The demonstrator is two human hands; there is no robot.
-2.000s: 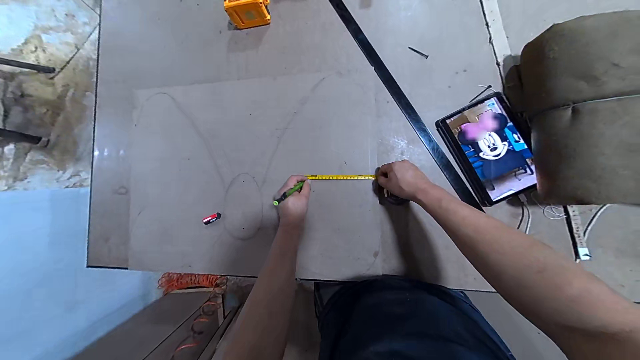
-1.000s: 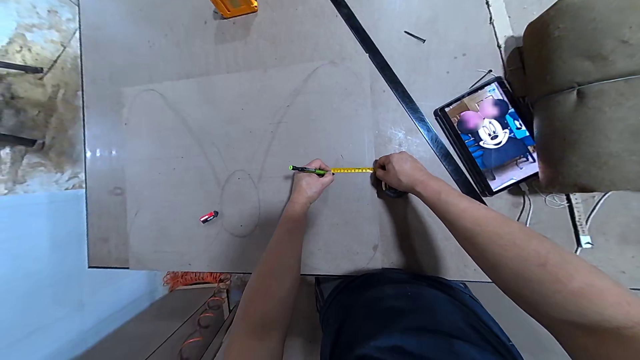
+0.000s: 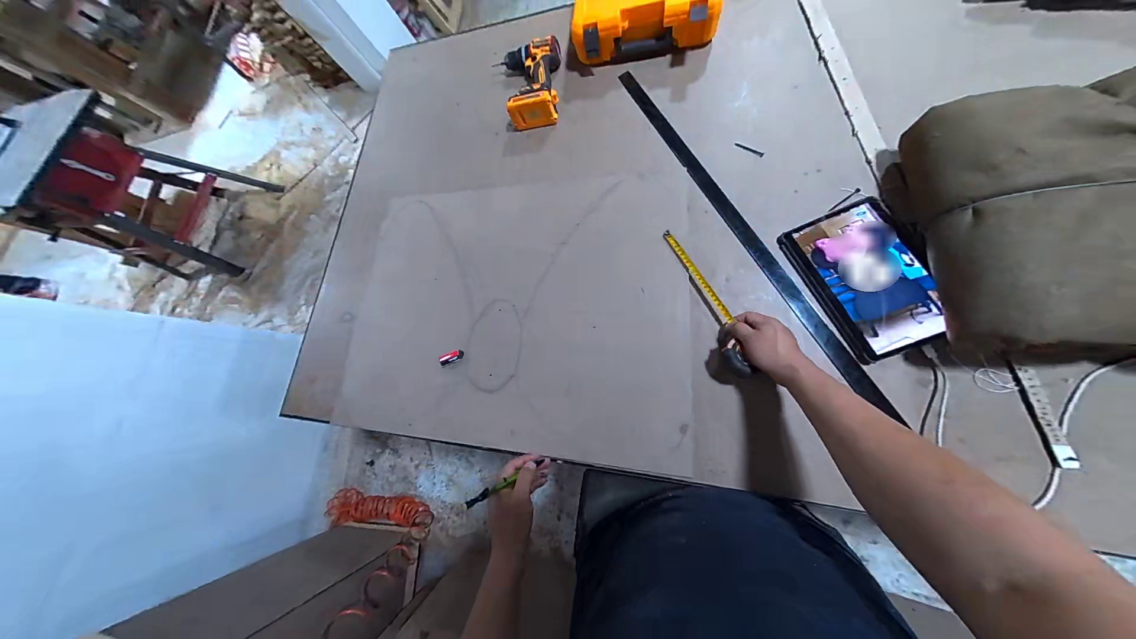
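Observation:
My right hand (image 3: 765, 344) holds the dark case of a tape measure (image 3: 735, 357), its yellow blade (image 3: 698, 277) extended up and left over the board. Below the near edge of the worktop, my left hand (image 3: 524, 479) grips a green and black pen or pencil (image 3: 491, 489). A pale sheet (image 3: 603, 382) lies on the worktop, bearing a drawn oval (image 3: 494, 344) and two long curved lines above it. Beside the oval rests a small red and black piece (image 3: 451, 358), perhaps an eraser.
A long black metal straightedge (image 3: 745, 231) crosses the worktop diagonally. Right of it are a tablet (image 3: 865, 280), cables and a large olive padded bundle (image 3: 1029, 213). A cordless drill (image 3: 534, 84) and an orange case (image 3: 643, 31) stand at the far side. A coiled orange hose (image 3: 377, 508) lies lower left.
My left hand has moved from the sheet, near the tape blade, to below the worktop's near edge. The blade now slants up-left instead of lying level. The view has shifted widely.

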